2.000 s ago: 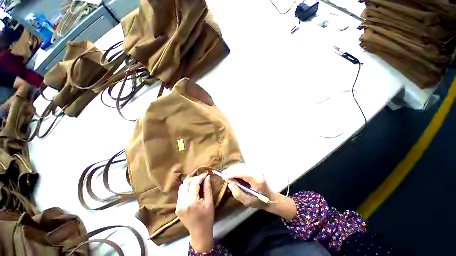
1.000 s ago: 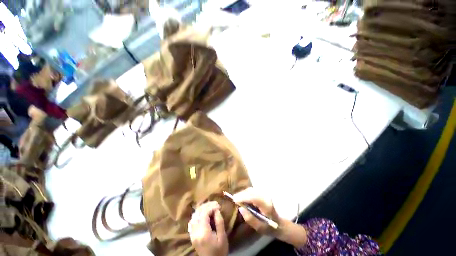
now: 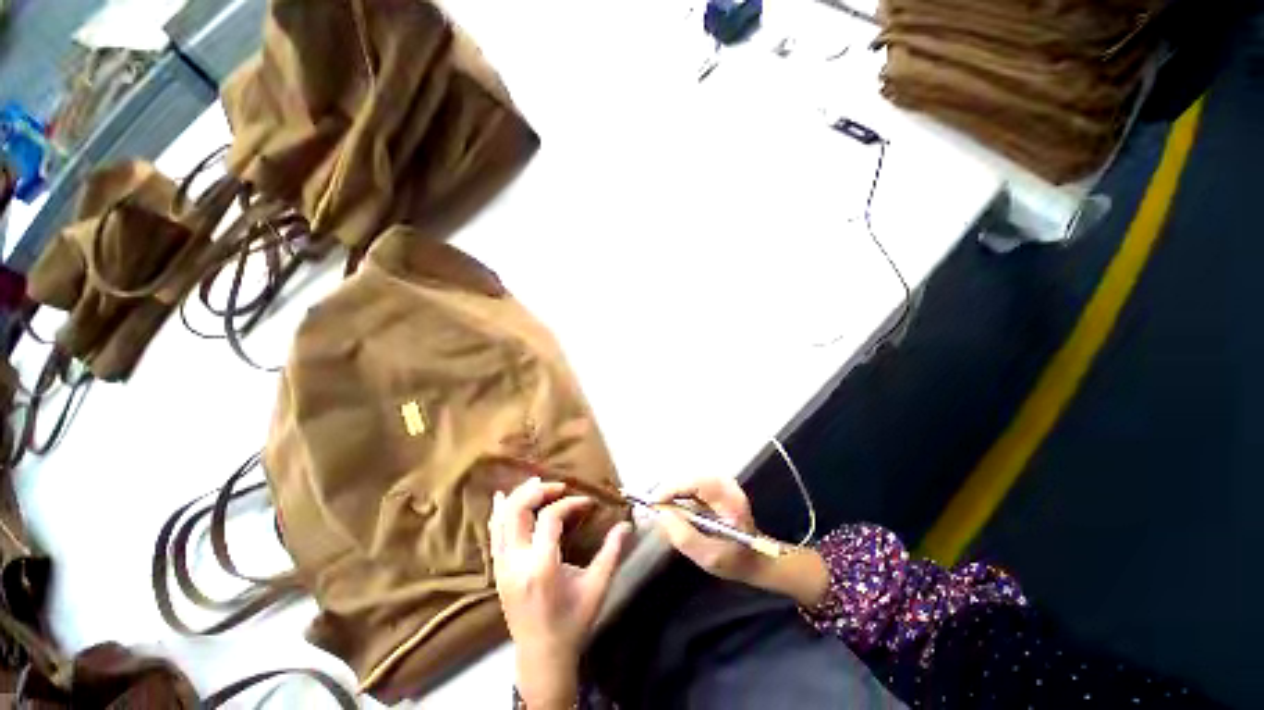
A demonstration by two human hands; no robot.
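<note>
A tan-brown cloth bag (image 3: 402,347) lies creased on the white table's front edge, with a small yellowish label (image 3: 413,418) on its face. Its brown straps (image 3: 229,541) loop out to the left. My left hand (image 3: 545,569) rests on the bag's lower right edge with its fingers on the cloth. My right hand (image 3: 721,527) holds a slim pale pen-shaped tool (image 3: 714,524) like a pen. The tool's tip is at the bag's edge, right of my left fingertips. A pale cord (image 3: 801,486) curves up from its rear end.
Heaped brown bags (image 3: 374,125) lie at the back left, with more along the left edge. A brown stack (image 3: 1012,83) stands at the back right. A small black connector (image 3: 858,131) with its wire and a black block (image 3: 732,17) lie on the white table (image 3: 693,278).
The view has shifted. The tool tip has moved from the bag's front to its right edge. My left hand's fingers have spread, and the cloth near them now shows a raised fold.
</note>
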